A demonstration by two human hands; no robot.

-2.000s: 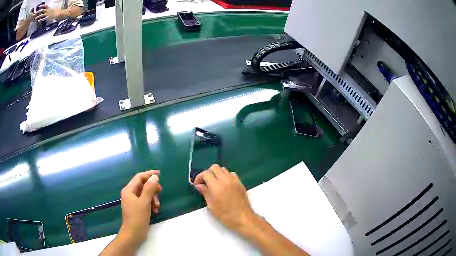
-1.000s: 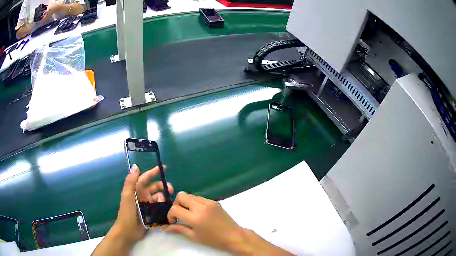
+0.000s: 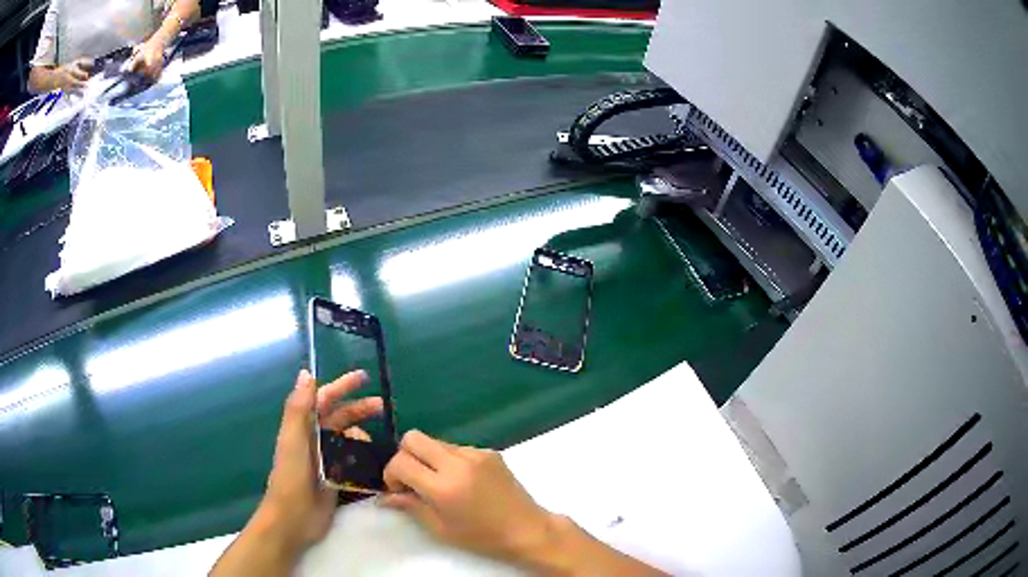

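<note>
A phone frame [image 3: 389, 389] with an open centre is held upright and slightly tilted over the green belt's near edge. My left hand [image 3: 302, 456] grips it along its left side, and its fingers show through the open centre. My right hand [image 3: 460, 493] has its fingertips at the lower right corner of the frame; what they pinch there is hidden. A second phone frame [image 3: 552, 363] lies on the green belt to the right of my hands. A third frame [image 3: 721, 295] lies beside the machine opening.
Another frame [image 3: 109, 527] lies at the lower left. A white sheet [image 3: 665, 485] is under my forearms. The grey machine [image 3: 902, 372] stands right, with a cable chain [image 3: 597, 113]. Beyond are a post [image 3: 302, 135], a plastic bag [image 3: 135, 214] and a person's hands [image 3: 147, 59].
The loose frames on the green belt have moved left, and another shows by the machine. The held frame has shifted slightly right. The far phone part has moved right.
</note>
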